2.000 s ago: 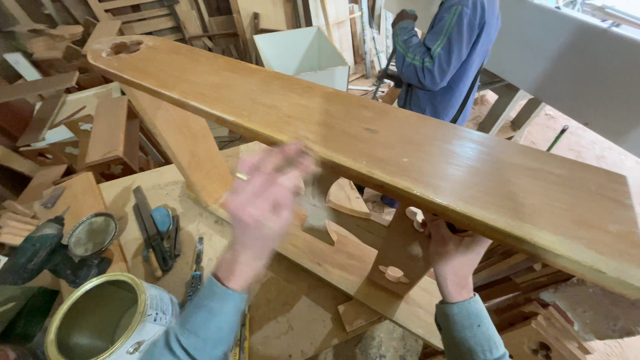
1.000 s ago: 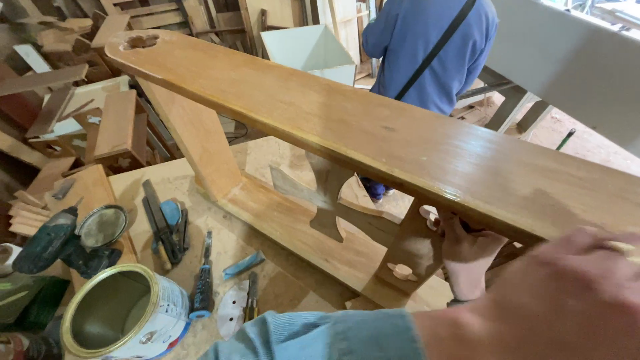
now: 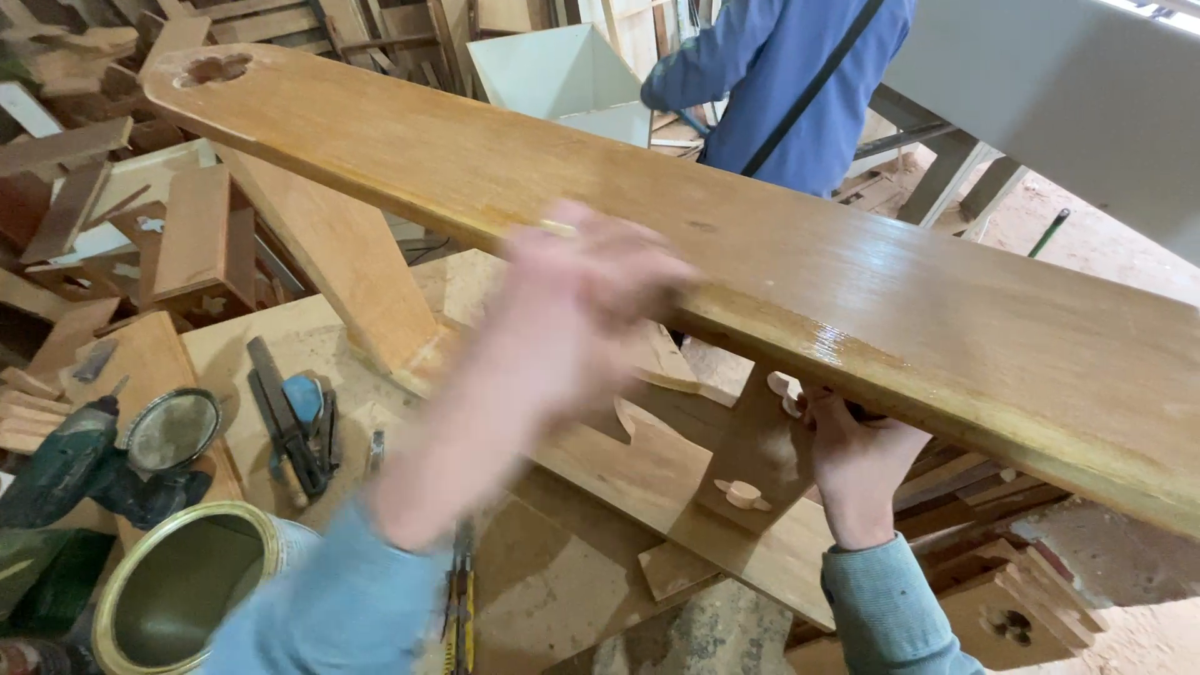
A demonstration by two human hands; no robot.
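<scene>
My left hand (image 3: 600, 272), blurred by motion and wearing a ring, is at the near edge of a long varnished wooden board (image 3: 562, 159). Whether its fingers hold something is hidden by the blur. Beneath the board, my right hand (image 3: 858, 459) grips the wooden frame beside an upright with cutouts (image 3: 759, 450); its fingertips are partly hidden. The board has a flower-shaped cutout at its far left end and a wet shine along its near edge. A slanted wooden leg (image 3: 328, 253) joins it to a lower rail (image 3: 628, 469). An open can of liquid (image 3: 187, 591) stands at lower left.
A cordless drill (image 3: 70, 459), a round lid (image 3: 173, 429) and hand tools (image 3: 291, 422) lie at left on the workbench (image 3: 272, 323). Wood offcuts are piled at far left. Beyond the board stand a person in blue (image 3: 797, 84) and a white bin (image 3: 562, 80).
My left hand has moved from the right end of the board back to its middle. My right hand stays beneath the board. The person in blue has shifted position.
</scene>
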